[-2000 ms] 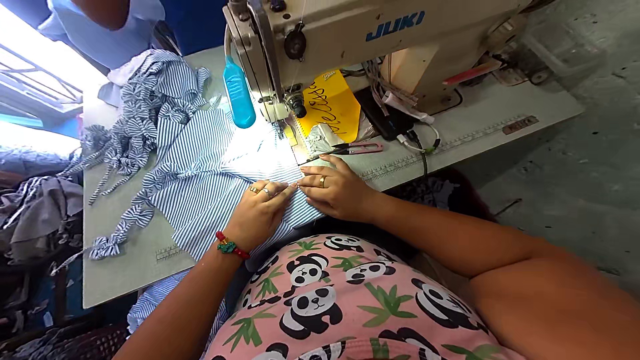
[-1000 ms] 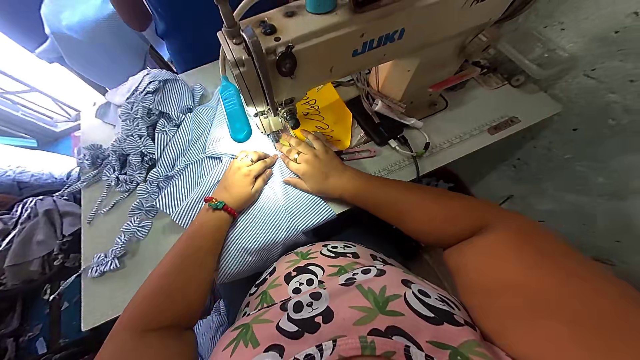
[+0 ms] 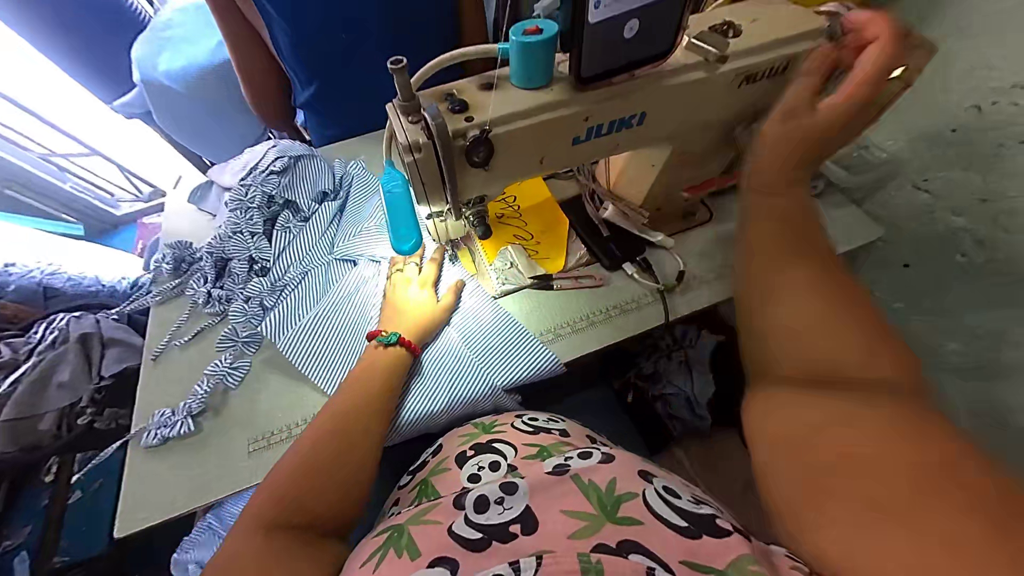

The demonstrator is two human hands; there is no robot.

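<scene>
My left hand (image 3: 418, 300) lies flat with fingers spread on the blue-and-white striped fabric (image 3: 480, 344), its fingertips close to the presser foot (image 3: 450, 248) of the Juki sewing machine (image 3: 544, 128). Raised at the upper right, my right hand (image 3: 832, 104) is blurred, with fingers curled at the machine's handwheel end; whether it grips anything there is unclear. A blue plastic lamp-like piece (image 3: 402, 212) hangs beside the needle area, which is brightly lit. Gathered striped strips with rosettes (image 3: 248, 240) are heaped on the table left of the fabric.
Right of the needle lie a yellow paper with writing (image 3: 528, 224), thread snips (image 3: 568, 281), a black device (image 3: 596, 236) and cables. A phone (image 3: 628, 40) stands on the machine. Another person in blue (image 3: 360, 64) is behind the table (image 3: 208, 480). Dark cloths (image 3: 72, 368) are piled at left.
My right hand has left the fabric beside the needle and moved up and right to the handwheel end. My left hand now lies flatter, fingers spread. The view has shifted.
</scene>
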